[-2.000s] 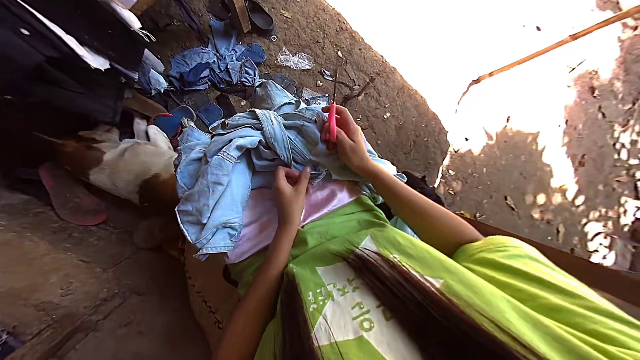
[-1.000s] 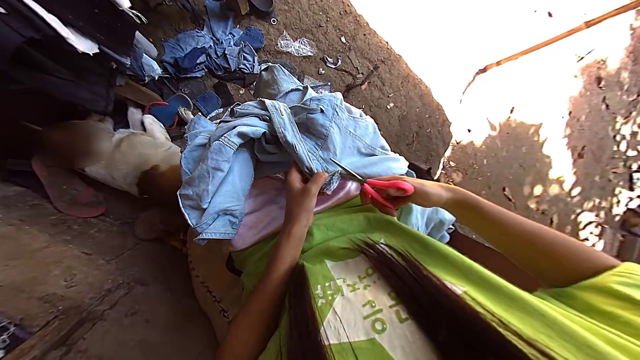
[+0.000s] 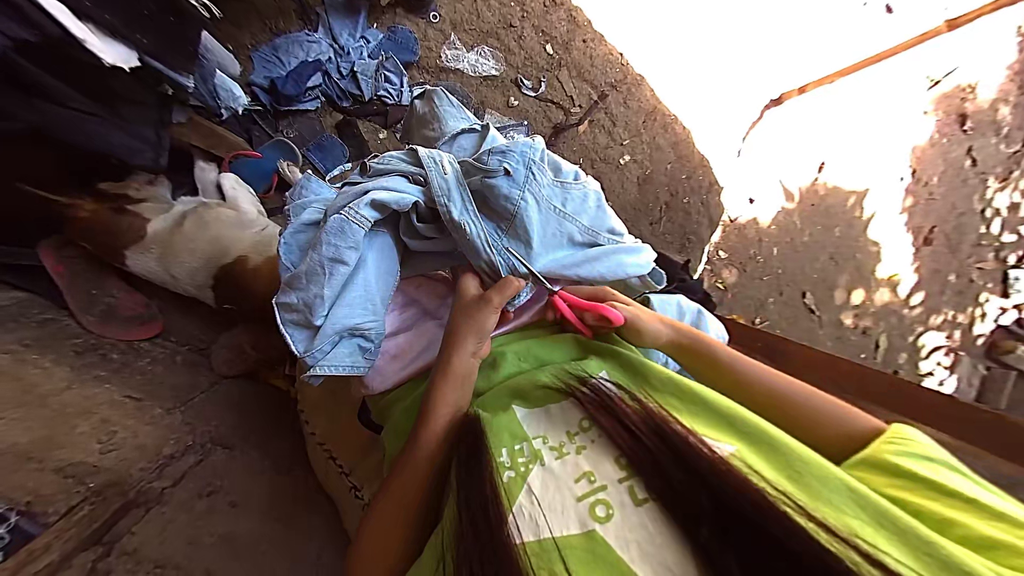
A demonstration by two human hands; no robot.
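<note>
A light-blue denim garment (image 3: 528, 192) lies bunched across my lap, over pink cloth (image 3: 412, 320). My left hand (image 3: 478, 312) pinches the near edge of the denim, thumb toward the right. Close on its right, my right hand (image 3: 620, 316) holds scissors with pink-red handles (image 3: 582, 309). Their metal blades point up and left, over the denim just beyond my left thumb. The blades look closed or nearly so, and whether any cloth lies between them I cannot tell. Some of my right fingers are hidden behind the handles and the cloth.
A white and brown dog (image 3: 196, 240) lies at the left, beside a worn flip-flop (image 3: 100, 292). Denim scraps (image 3: 328, 64), a blue sandal (image 3: 268, 164) and clear plastic (image 3: 472, 58) lie on the dirt beyond my lap. A thin stick (image 3: 872, 60) is at the upper right.
Two seconds ago my right hand held the scissors upright above the denim; it has come down beside my left hand, and the blades now point at the cloth. My left hand has shifted along the denim.
</note>
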